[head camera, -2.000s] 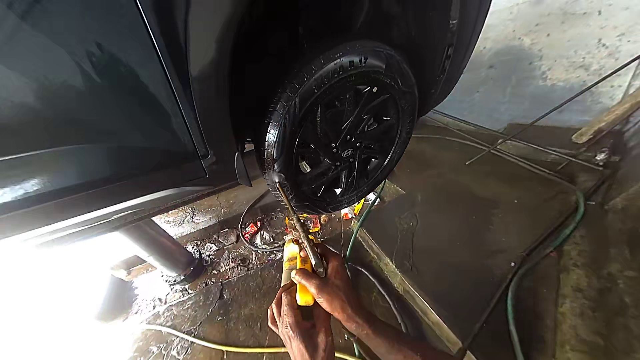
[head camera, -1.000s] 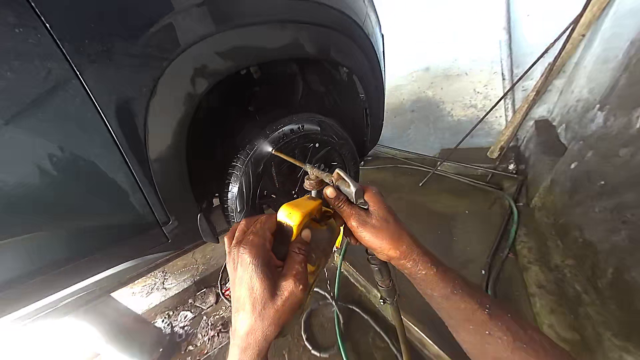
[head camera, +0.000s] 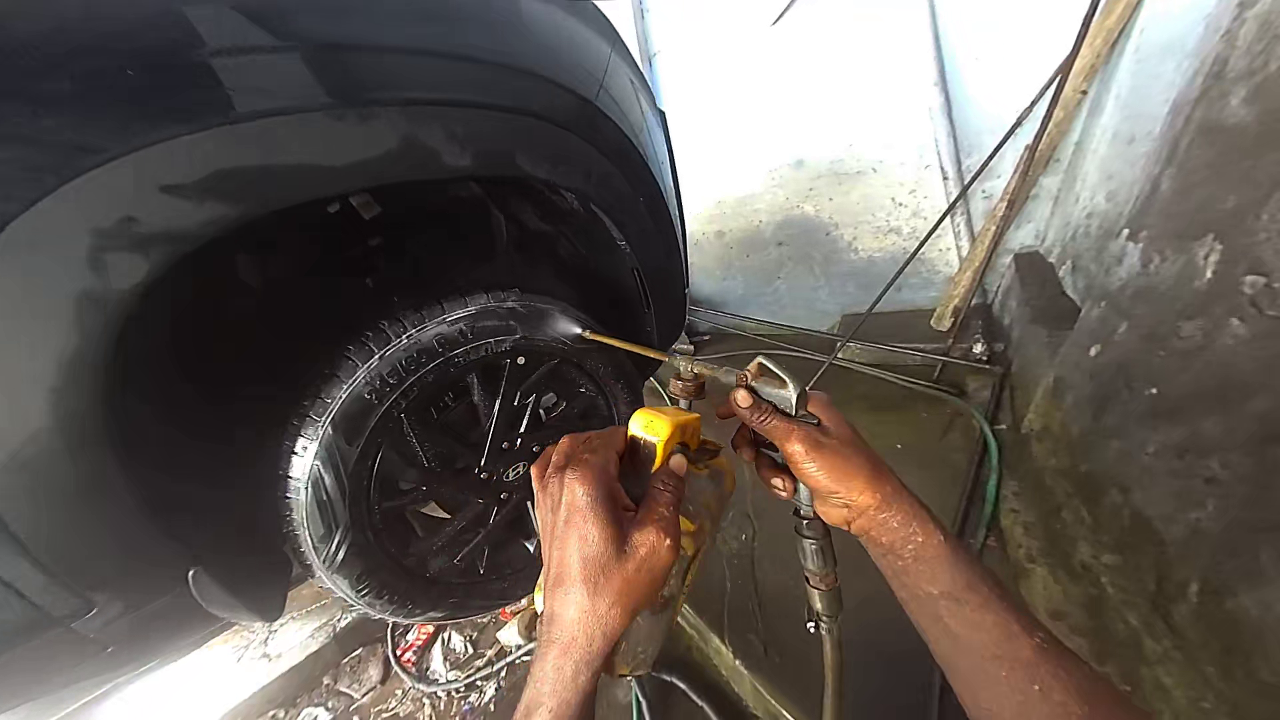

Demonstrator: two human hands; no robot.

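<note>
My right hand [head camera: 815, 455] grips the handle of a metal spray gun [head camera: 775, 385], whose thin brass nozzle tube [head camera: 625, 345] points left at the upper tire. A fine spray shows at its tip. A hose [head camera: 830, 640] runs down from the gun's handle. My left hand [head camera: 610, 510] is closed around a yellow plastic container [head camera: 665, 430] fixed below the tube by a metal fitting [head camera: 686, 385]. Behind and left of it is the wet black car wheel [head camera: 515, 470], under the dark wheel arch [head camera: 400, 150].
A green hose [head camera: 990, 460] curves over the wet floor at right. A wooden plank [head camera: 1040, 160] and a thin rod [head camera: 920, 245] lean toward the wall [head camera: 830, 220]. Litter [head camera: 450, 650] and a looped hose [head camera: 430, 685] lie below the wheel. A mud flap [head camera: 235, 597] hangs behind it.
The spray tip, at the tire's lower left two seconds ago, has moved to its upper right. Both hands have kept their hold. The view has shifted closer to the wheel arch.
</note>
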